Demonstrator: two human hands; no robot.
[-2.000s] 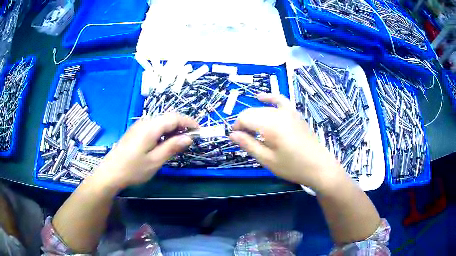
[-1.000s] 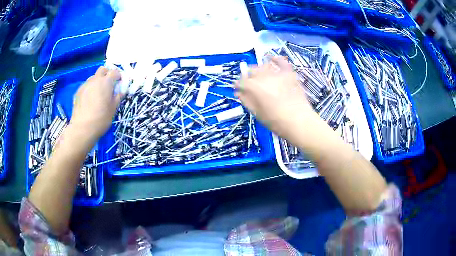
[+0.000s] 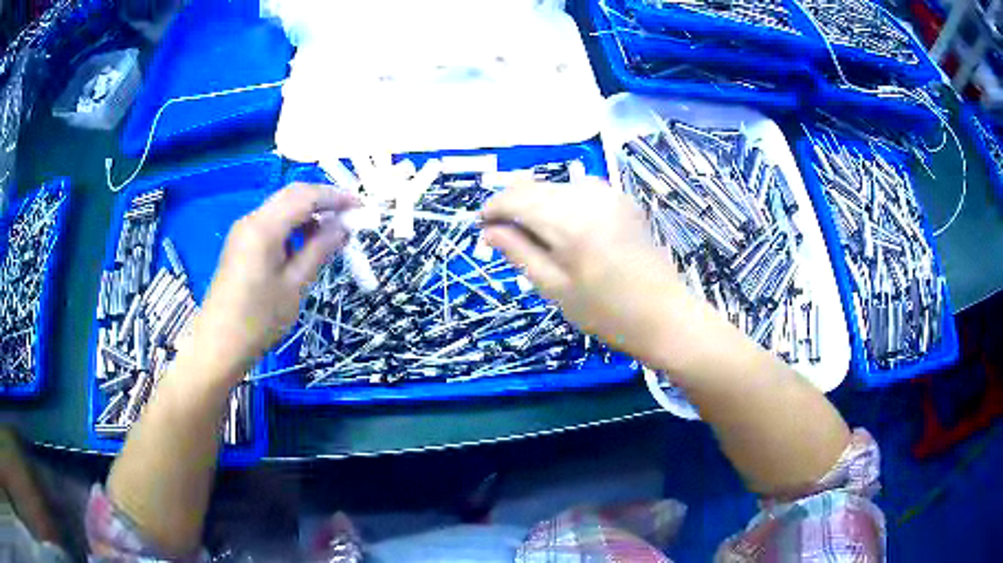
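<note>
Both bare hands are over the centre blue tray (image 3: pixel 462 393). My left hand (image 3: pixel 275 264) pinches a white plastic sleeve (image 3: pixel 361 217) at its fingertips, slightly blurred. My right hand (image 3: pixel 583 247) is right of it, its fingertips closed on the end of a thin rod (image 3: pixel 445 216) that points left toward the sleeve. I cannot tell whether rod and sleeve touch. Thin rods with dark ends (image 3: pixel 407 330) are heaped in the tray below the hands. More white sleeves (image 3: pixel 470 164) lie along the tray's far edge.
The left blue tray (image 3: pixel 220 181) holds metal tubes (image 3: pixel 138 330). A white tray (image 3: pixel 838 363) and right blue tray (image 3: pixel 935 357) hold metal parts. A white sheet (image 3: pixel 440 88) lies behind. More blue trays stand rear right. A clear box (image 3: pixel 101 90) and white cord (image 3: pixel 165 107) are rear left.
Both hands reached apart to the tray's far corners, then came nearer each other over its far half. Compared with a second ago, my left hand has moved right. The camera view has shifted.
</note>
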